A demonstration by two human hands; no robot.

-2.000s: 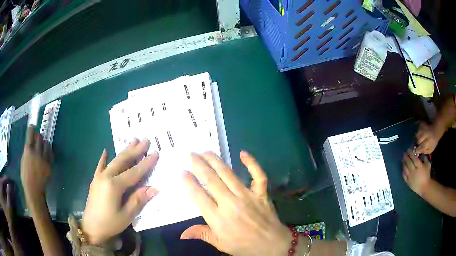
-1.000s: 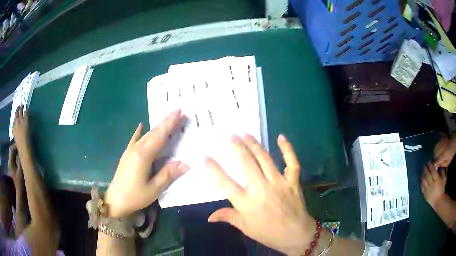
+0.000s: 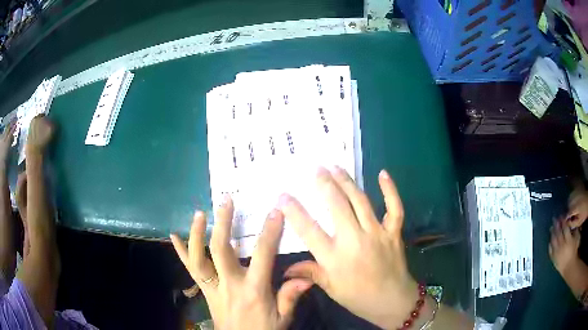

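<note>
A thick stack of unfolded white printed sheets (image 3: 284,129) lies in front of me on the green bench, its edges uneven. My left hand (image 3: 242,267) is at the stack's lower left edge, fingers spread, with the fingertips on the top sheet. My right hand (image 3: 354,248) lies with spread fingers on the lower right part of the top sheet. Neither hand visibly grips a sheet. A narrow folded leaflet pile (image 3: 109,108) lies to the left of the stack.
A neighbour's hands (image 3: 39,132) are at folded leaflets (image 3: 44,97) at far left. A pale metal rail (image 3: 258,32) runs behind the bench. A blue slotted basket (image 3: 483,42) stands at upper right, a leaflet stack (image 3: 503,235) at right, near another person's hand (image 3: 564,245).
The view has shifted, so the stack appears further right. My left hand has moved down the sheet to its lower edge with fingers more spread. My right hand stays on the sheet.
</note>
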